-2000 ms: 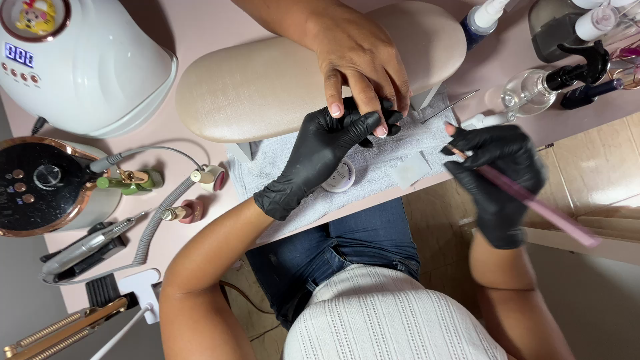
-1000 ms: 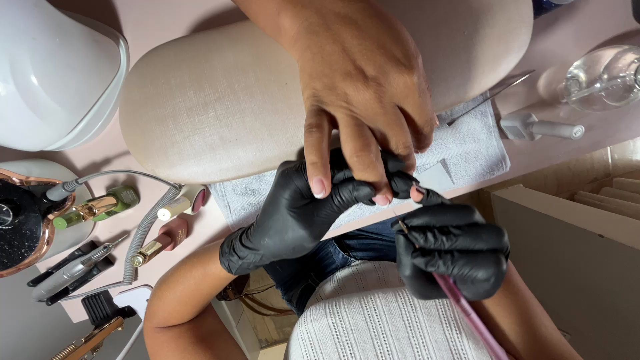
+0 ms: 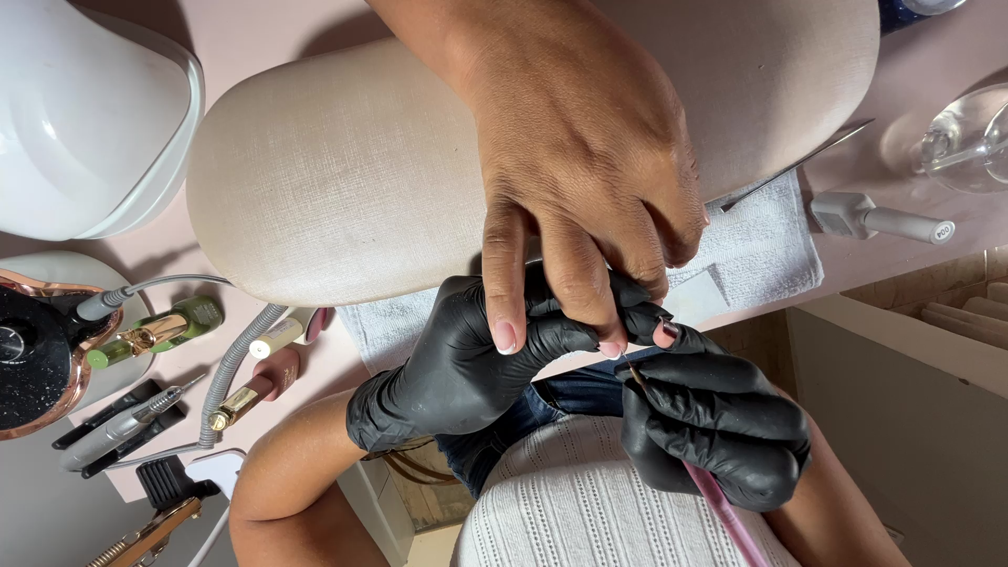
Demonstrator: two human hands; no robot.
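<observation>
My left hand (image 3: 472, 362), in a black glove, holds a finger of another person's hand (image 3: 583, 157) from below. That hand reaches in from the top over a beige padded armrest (image 3: 331, 173), and a white tip shows on one of its nails. My right hand (image 3: 717, 417), also gloved in black, is shut on a thin nail brush with a pink handle (image 3: 724, 512). The fine bristles are at the tip of the held finger, beside a white nail edge. Whether they touch it is hard to tell.
A white towel (image 3: 772, 252) lies under the armrest, with a metal tool (image 3: 795, 167) and a grey polish bottle (image 3: 882, 219) nearby. At left are a white nail lamp (image 3: 87, 126), a nail drill handpiece (image 3: 122, 429), its coiled cord (image 3: 228, 378) and polish bottles (image 3: 279, 374). A glass vessel (image 3: 972, 146) stands right.
My right hand has moved in from the right with the brush, to the held fingertip. The view has moved closer to the hands.
</observation>
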